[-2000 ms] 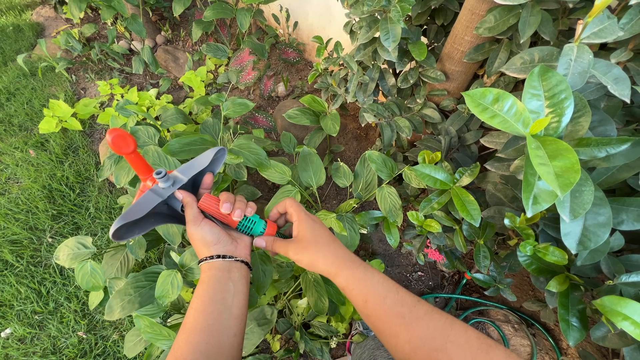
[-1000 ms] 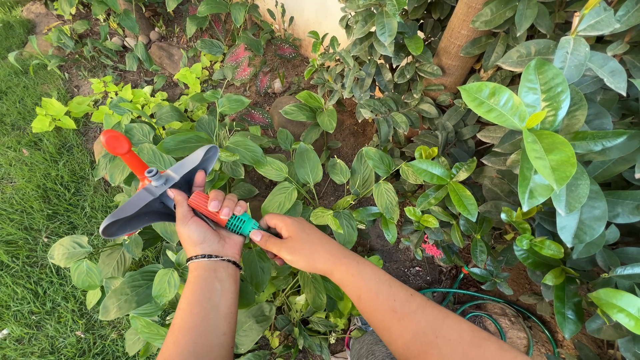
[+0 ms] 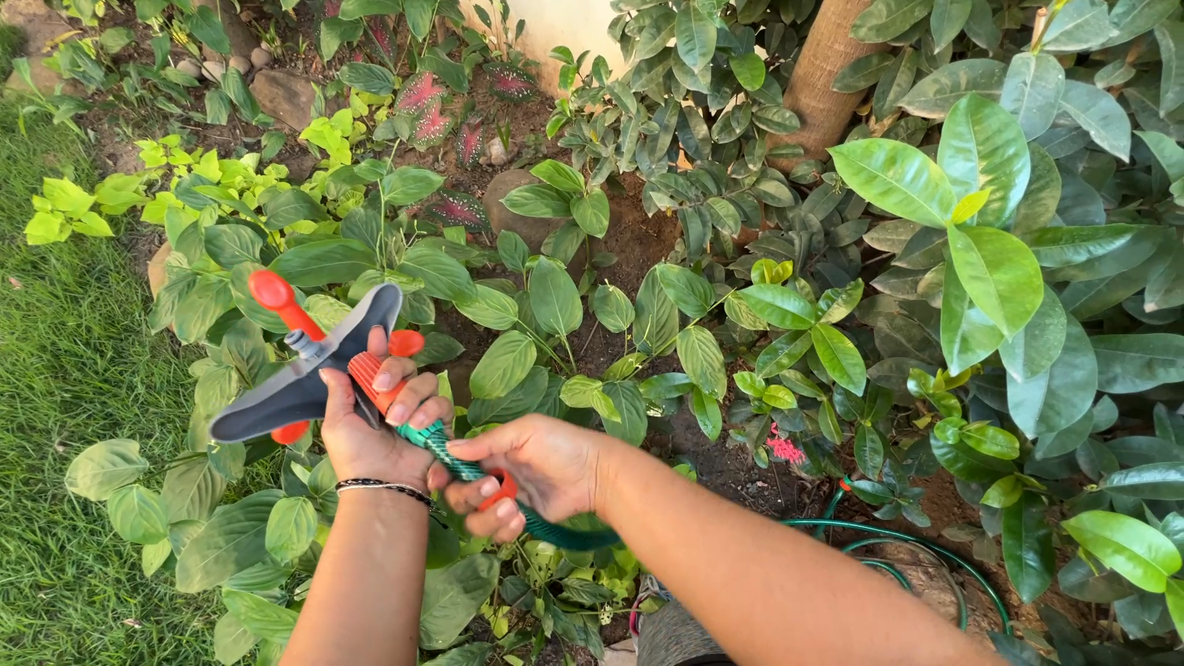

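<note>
My left hand (image 3: 388, 425) grips the orange ribbed connector (image 3: 375, 381) of a garden sprinkler with a dark grey three-lobed base (image 3: 277, 398) and orange arms (image 3: 294, 310). The sprinkler is tilted, left of and above the hand. A green threaded fitting (image 3: 424, 435) shows just below the connector. My right hand (image 3: 527, 472) is closed around the green garden hose (image 3: 564, 535), with an orange ring (image 3: 499, 488) between its fingers. The hose runs right, passing behind my right forearm.
Leafy plants (image 3: 555, 296) surround my hands. Grass (image 3: 83, 370) lies at the left, a tree trunk (image 3: 828, 79) stands at the upper right, and large-leaved shrubs (image 3: 1064, 342) fill the right side. Coiled green hose (image 3: 962, 555) lies on soil at the lower right.
My right hand has moved from the green fitting down onto the hose, and the orange ring now shows in its fingers. The sprinkler has turned in my left hand, showing more orange parts.
</note>
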